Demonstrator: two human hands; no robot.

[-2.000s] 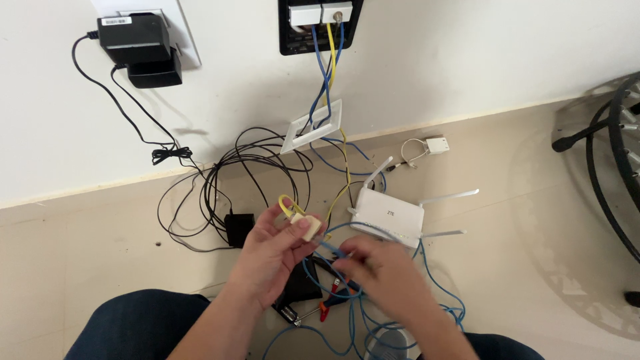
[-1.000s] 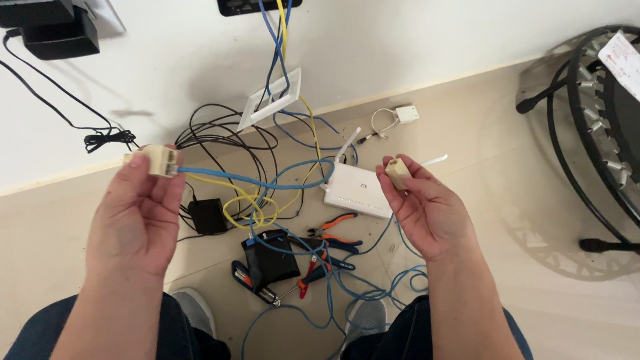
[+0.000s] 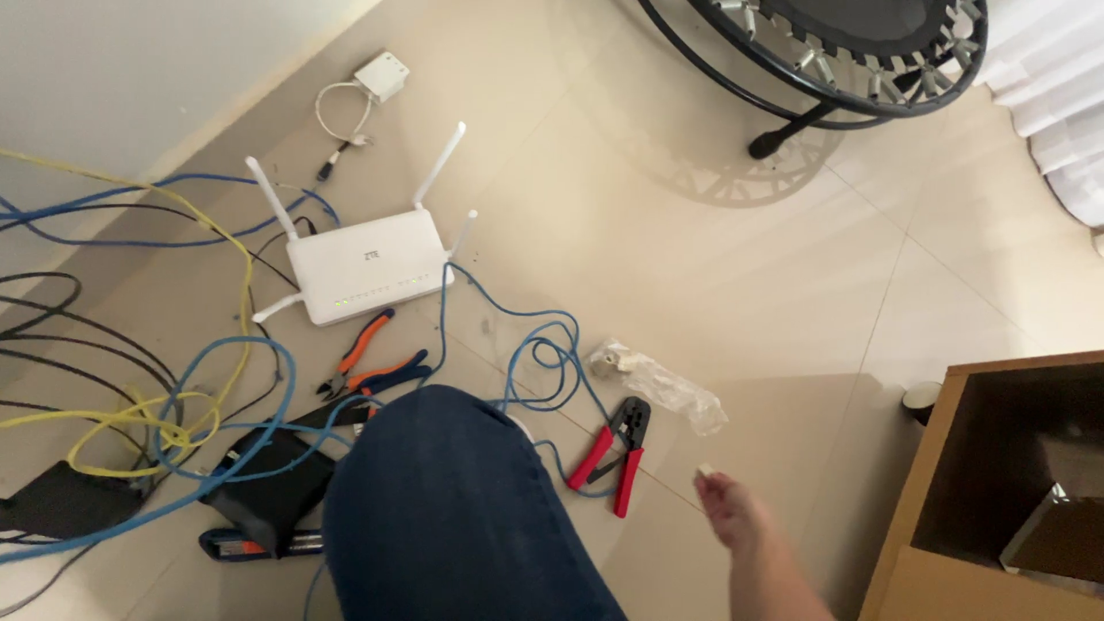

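Observation:
My right hand point(image 3: 729, 509) is low over the tiled floor at the lower right, its fingertips closed on a small cream-coloured connector piece point(image 3: 705, 470). To its left lies a red-handled crimping tool point(image 3: 614, 457), and just above it is a clear plastic bag point(image 3: 662, 386) with something small inside. My left hand is out of view. A white ZTE router point(image 3: 371, 266) with several antennas and green lights sits near the wall. Orange-and-blue cutters point(image 3: 358, 354) lie below the router, beside blue network cable point(image 3: 552, 323).
A small trampoline point(image 3: 828, 60) stands at the top right, a wooden cabinet point(image 3: 897, 509) at the lower right. Yellow cable point(image 3: 246, 293), black cords and a black pouch point(image 3: 276, 483) lie at left. My knee point(image 3: 448, 509) covers part of the floor. A white adapter point(image 3: 381, 78) lies near the wall.
The view has swung right. My left hand, which held a cream connector in front of me, has left the view. My right hand has moved low over the floor beside the crimping tool.

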